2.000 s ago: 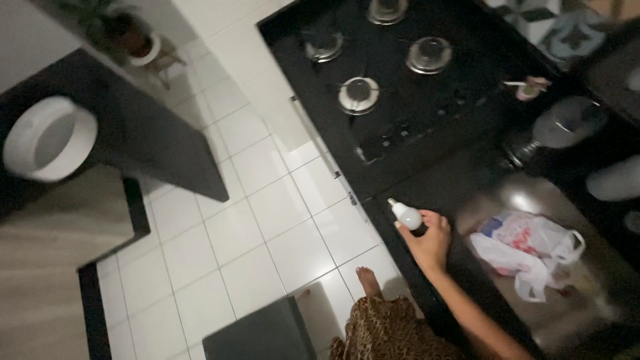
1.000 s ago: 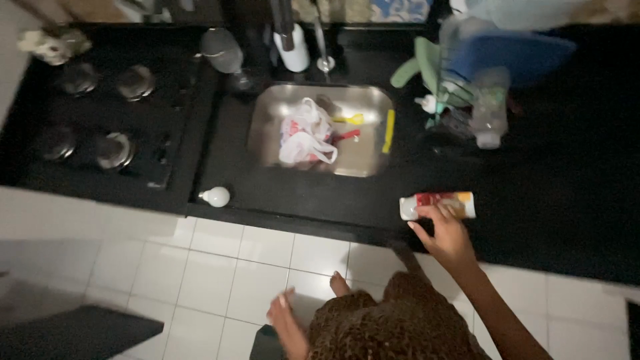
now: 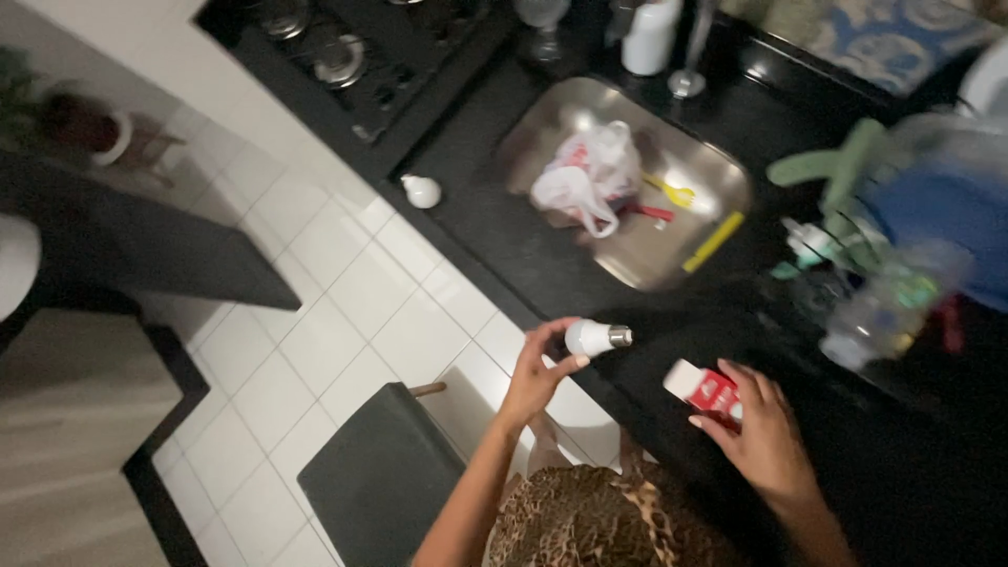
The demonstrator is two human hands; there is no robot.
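My left hand (image 3: 543,370) holds a white light bulb (image 3: 591,339) by its rounded end, its metal screw base pointing right, near the edge of the black countertop (image 3: 504,244). To the right, over the counter, my right hand (image 3: 756,417) grips a small red and white cardboard box (image 3: 709,391) with its white end flap standing out toward the bulb. A second white bulb (image 3: 422,191) lies on the counter between the stove and the sink, touched by neither hand.
Beyond my hands is a steel sink (image 3: 638,272) with a plastic bag (image 3: 591,173) and a yellow fork (image 3: 669,191). A gas stove (image 3: 378,94) stands at upper left, bottles and dishes (image 3: 890,307) at right. A dark-seated stool (image 3: 386,472) is at lower left.
My left hand, low and holding no bulb one second ago, now holds one above the counter edge. The box in my right hand now shows its flap out. The view has turned.
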